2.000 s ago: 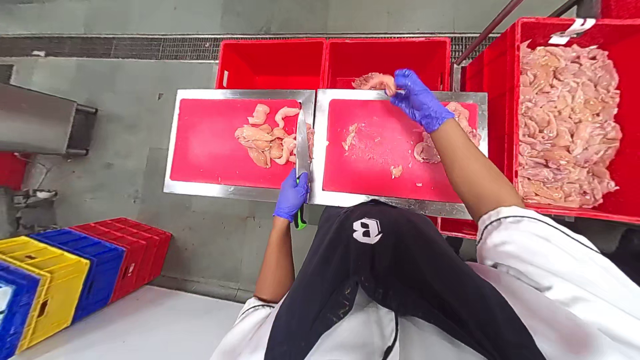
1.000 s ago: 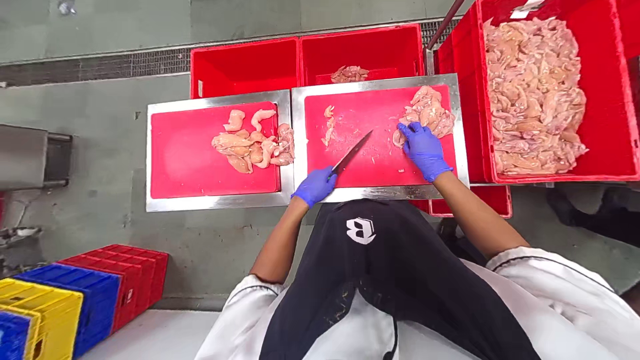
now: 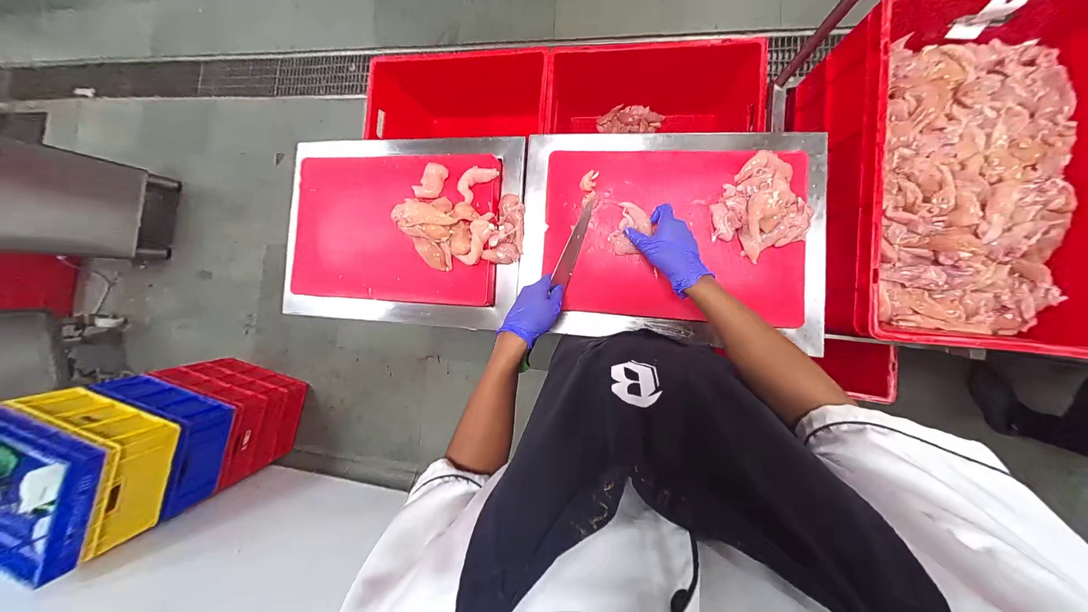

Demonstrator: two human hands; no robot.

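Observation:
My left hand (image 3: 533,312), in a blue glove, is closed on the handle of a long knife (image 3: 573,246), whose blade points up over the right red cutting board (image 3: 680,289). The tip is beside a small scrap of meat (image 3: 588,180). My right hand (image 3: 671,249), also gloved, has its fingers on a piece of raw chicken (image 3: 631,228) lying on this board; whether it grips the piece is unclear. To its right is a pile of raw chicken (image 3: 762,208). More chicken pieces (image 3: 455,223) lie on the left red cutting board (image 3: 340,238), some over its right edge.
A large red crate (image 3: 879,170) of chicken stands at the right. Beyond the boards are two red bins (image 3: 459,72), (image 3: 659,72), the right one with some meat inside. Blue, yellow and red crates (image 3: 136,425) stand at lower left. A person's dark shoe (image 3: 993,398) shows at far right.
My right hand has moved left from the chicken pile, and a piece now lies under its fingers at mid-board. Two seconds ago it held a piece near the board's far edge. The knife stays in my left hand.

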